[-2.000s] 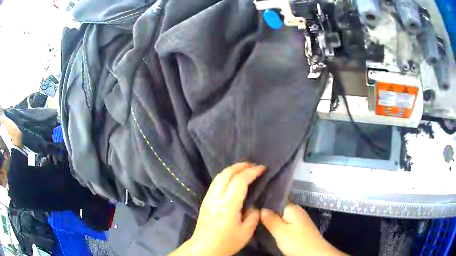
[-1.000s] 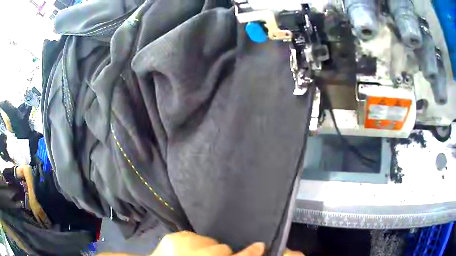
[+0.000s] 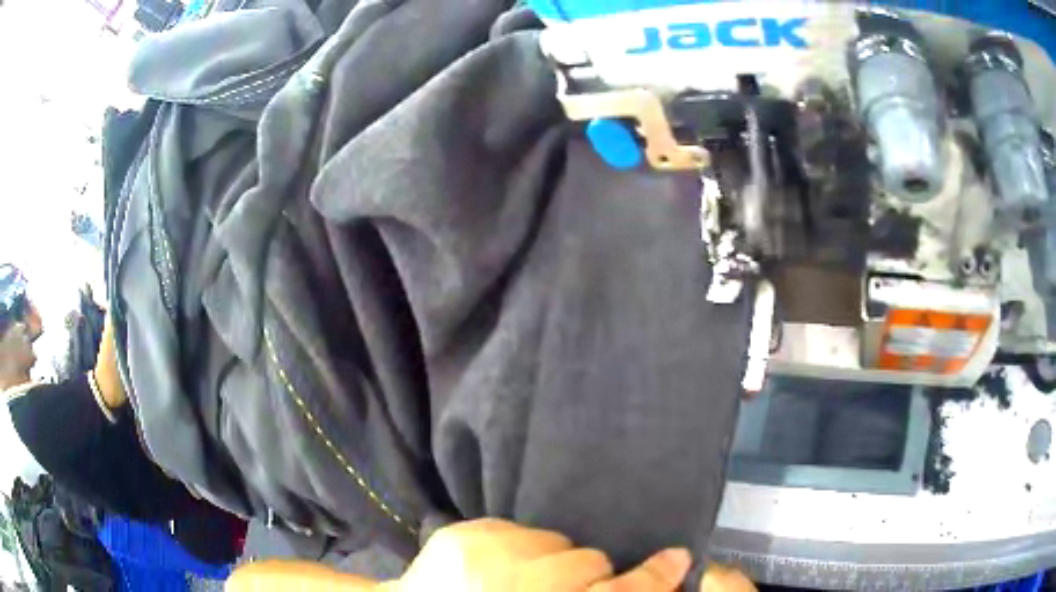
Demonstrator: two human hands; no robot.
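Observation:
A dark grey garment (image 3: 486, 289) is heaped left of the overlock machine (image 3: 811, 69). A flat part of it runs from the presser foot (image 3: 727, 278) down to my hands, its right edge in line with the foot. My left hand (image 3: 510, 561) is at the bottom edge of the picture, thumb and fingers on the cloth near that edge. My right hand (image 3: 726, 578) is mostly cut off by the picture's bottom; only a small part shows beside the cloth edge, and its grip is hidden. Yellow dashed topstitching (image 3: 319, 428) crosses the heap.
The presser-foot arm's blue tip (image 3: 614, 142) is left of the foot. The looper cover with an orange label (image 3: 936, 339) and a recessed panel (image 3: 828, 430) are at the right. A measuring tape (image 3: 880, 567) follows the table edge. Another person's dark sleeve (image 3: 75, 445) and a blue crate (image 3: 156, 555) are far left.
The view has tilted up, showing more of the machine head. My hands were farther up the cloth two seconds ago and are now at the bottom edge. The dark thread strands beside the foot no longer show.

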